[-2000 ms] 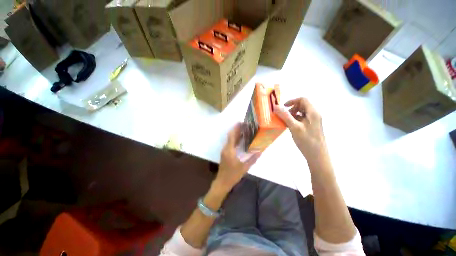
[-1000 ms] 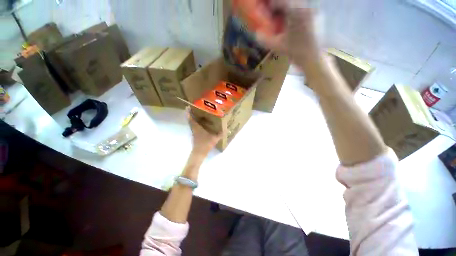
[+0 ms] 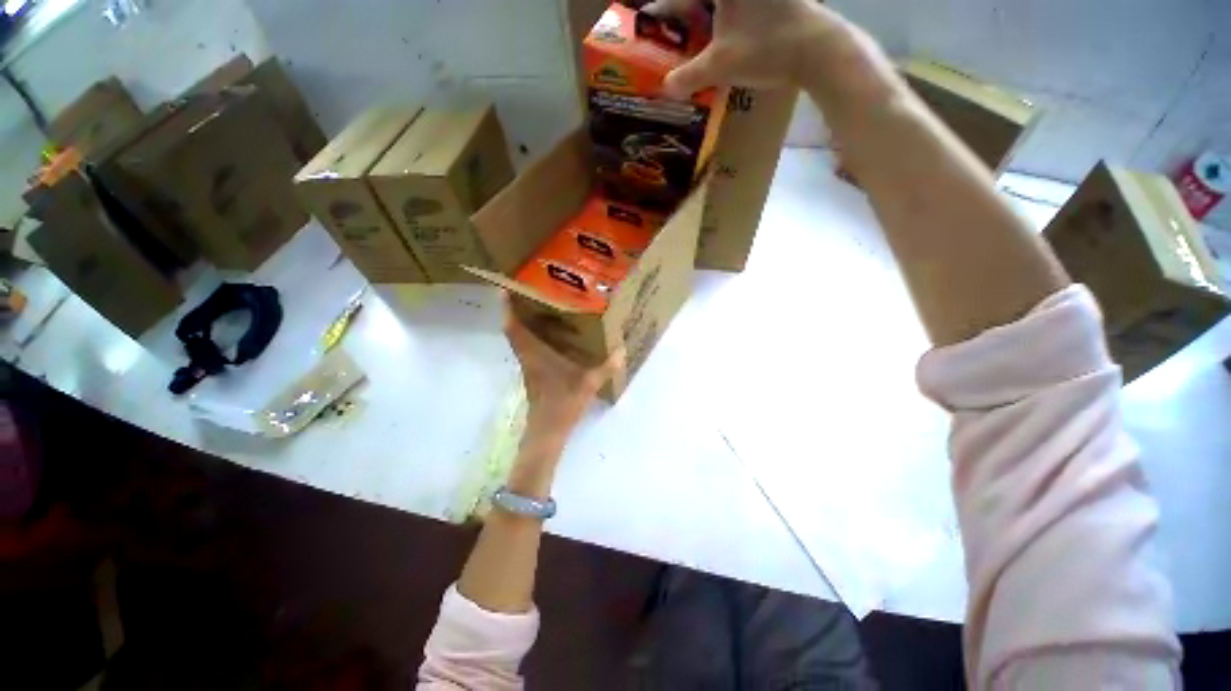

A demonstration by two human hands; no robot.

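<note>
My right hand [image 3: 756, 47] holds an orange-topped retail box [image 3: 648, 128] by its upper end, upright at the back of an open inner carton [image 3: 648, 308]. The box's black printed face with a cord picture shows; its lower end is hidden behind or inside the carton. Three orange-topped retail boxes [image 3: 594, 246] stand in a row inside the carton, their black hang slots upward. My left hand [image 3: 556, 365] grips the carton's near lower left corner; the fingers are partly hidden under it.
Two closed brown cartons [image 3: 439, 189] stand left of the open one. More cartons [image 3: 216, 162] are at the far left and one [image 3: 1141, 270] at the right. A black strap [image 3: 230, 331], a yellow cutter or pen [image 3: 344, 320] and a clear bag [image 3: 313, 392] lie on the white table [image 3: 797, 405].
The retail box was held in both hands before the table, then raised by my right hand; now it is lowered at the carton's back. My left hand has moved from the box to the carton.
</note>
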